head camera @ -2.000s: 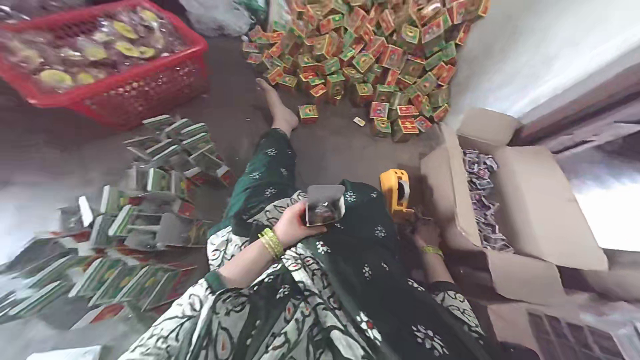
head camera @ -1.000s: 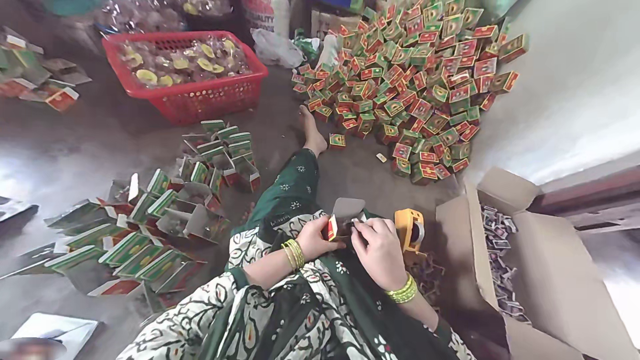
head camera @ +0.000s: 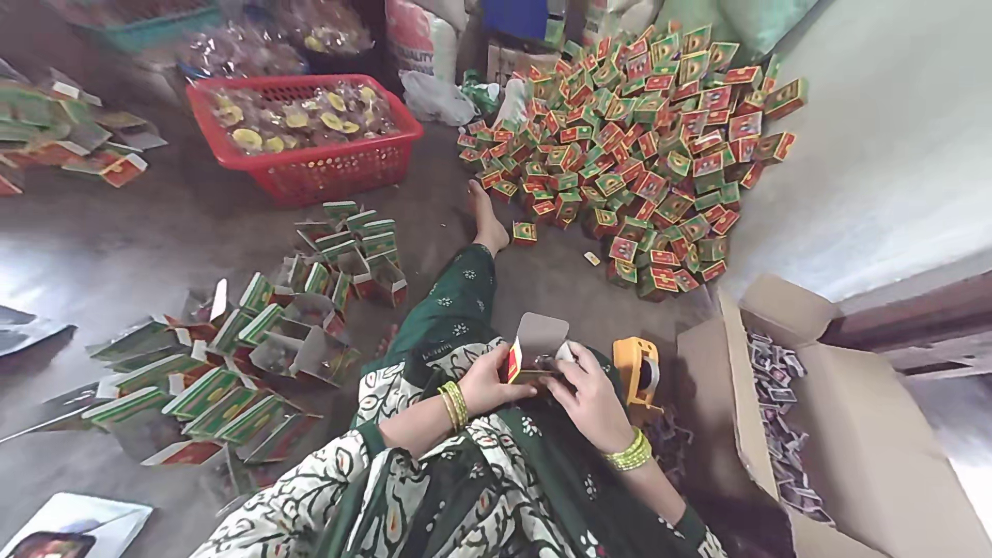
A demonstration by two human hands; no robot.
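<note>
My left hand (head camera: 490,381) grips a small printed cardboard box (head camera: 540,335) above my lap; its grey top flap stands raised. The fingers of my right hand (head camera: 587,391) are at the box's right side, by its open top, where something small and dark shows; whether they pinch it, I cannot tell. Just right of my right hand lies a yellow tape dispenser (head camera: 638,370). Many opened green and red boxes (head camera: 225,403) stand on the floor to the left. Ahead on the right is a large heap of closed small boxes (head camera: 643,163).
A red plastic basket (head camera: 333,167) of clear-wrapped packets stands ahead left. To the right, a large cardboard carton (head camera: 868,418) holds many small packets beside the wall. My bare foot (head camera: 487,221) rests near the heap. Sacks (head camera: 422,39) stand at the back.
My right hand, down beside the yellow tape dispenser two seconds ago, has come up to the box in my left hand. The view has shifted, showing more of the far floor.
</note>
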